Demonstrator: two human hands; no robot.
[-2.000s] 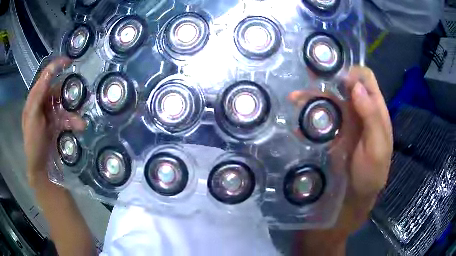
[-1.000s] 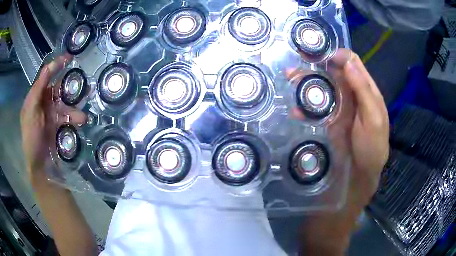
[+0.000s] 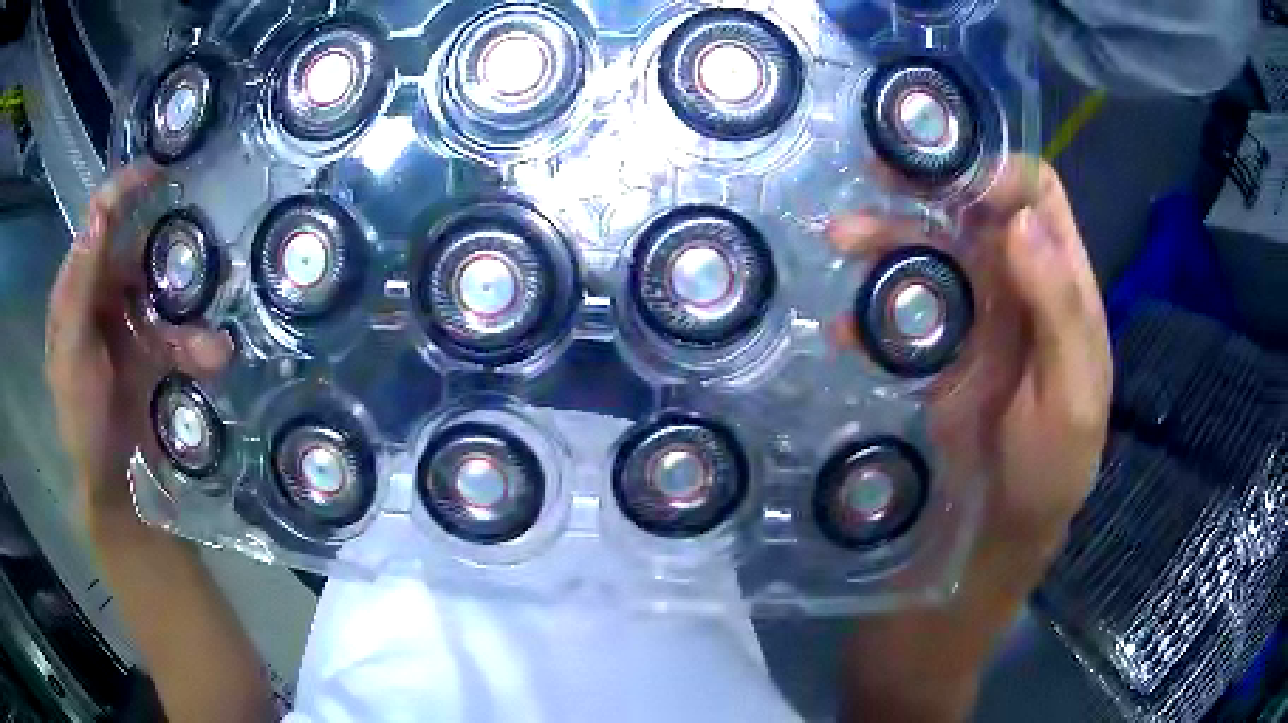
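Note:
A clear blister tray [image 3: 791, 565] is held up close before me, its top cut off by the picture's upper edge. Round black parts with silver centres and thin reddish rings, such as this speaker driver [image 3: 487, 285], sit in its pockets in rows. My left hand [image 3: 99, 353] grips the tray's left side, with fingertips showing through the plastic. My right hand [image 3: 1045, 367] grips the right side, thumb at the edge and fingers behind. Glare covers the upper middle of the tray.
A tall ridged stack of clear trays [image 3: 1187, 494] stands at the right, by a blue frame [image 3: 1175, 261]. A person's pale sleeve [image 3: 1158, 43] shows at the upper right. Curved machine edges run along the left. White clothing [image 3: 537, 650] is below the tray.
The tray has tilted up and down slightly between frames, and the glare on the parts has shifted and weakened, so black rims and reddish rings show more clearly. Both hands keep their hold.

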